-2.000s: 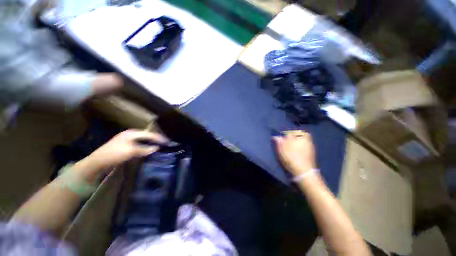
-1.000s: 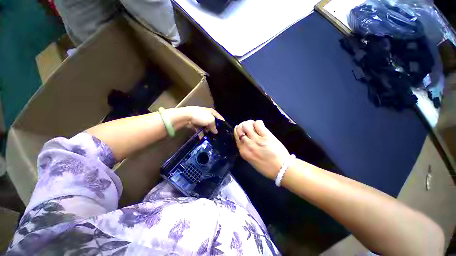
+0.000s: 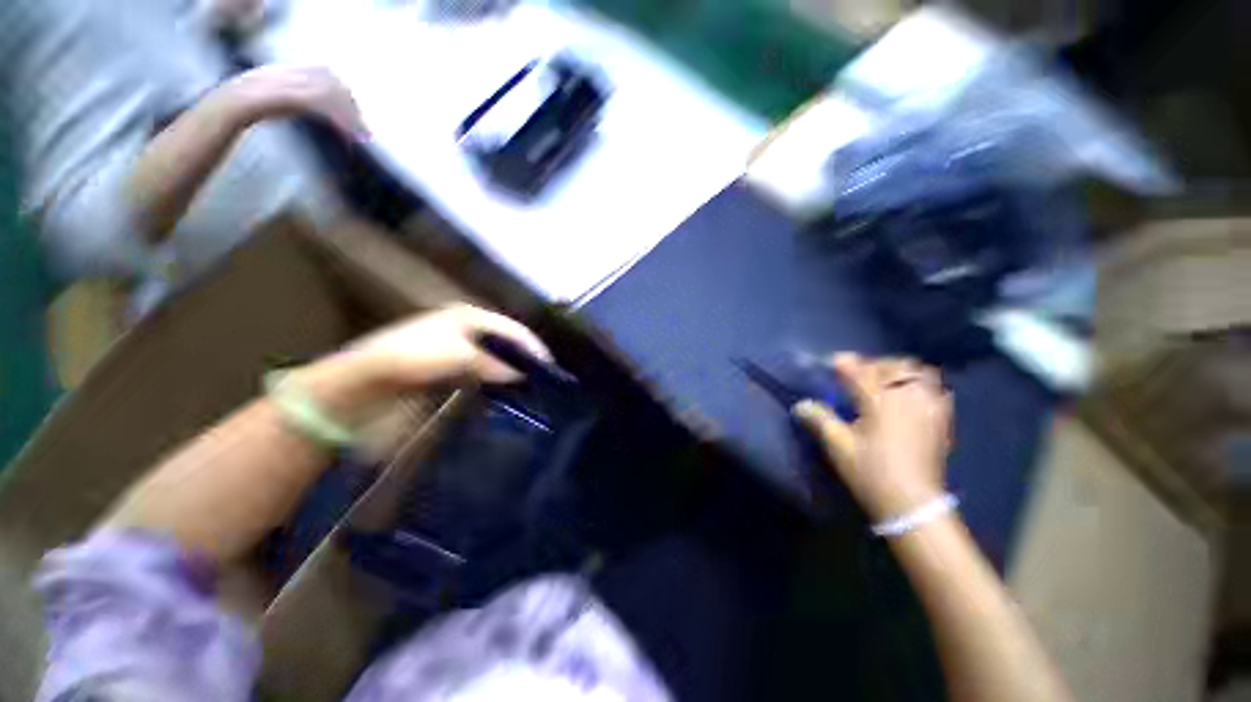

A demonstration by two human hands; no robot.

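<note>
The view is blurred. My left hand (image 3: 460, 350) is closed on the dark upper edge of a glossy black housing (image 3: 473, 473), which is over my lap. My right hand (image 3: 899, 425) is over the dark mat (image 3: 686, 295), with thumb and fingers around a blue-handled tool (image 3: 831, 398), likely cutters. Its dark tip points left; blur hides whether it touches the mat. A heap of small black parts (image 3: 947, 268) lies beyond my right hand, with bunched clear plastic (image 3: 947, 130) behind it.
Another black housing (image 3: 542, 130) lies on the white sheet (image 3: 659, 151). A large open carton (image 3: 179, 370) is at my left. Another person's arm (image 3: 206, 137) is at upper left. A cardboard sheet (image 3: 1111, 549) and a carton (image 3: 1180, 281) are at the right.
My right hand has left the housing and moved right, over the mat, to the blue-handled tool. My left hand stays at the housing's edge. The view has shifted, showing the other housing fully.
</note>
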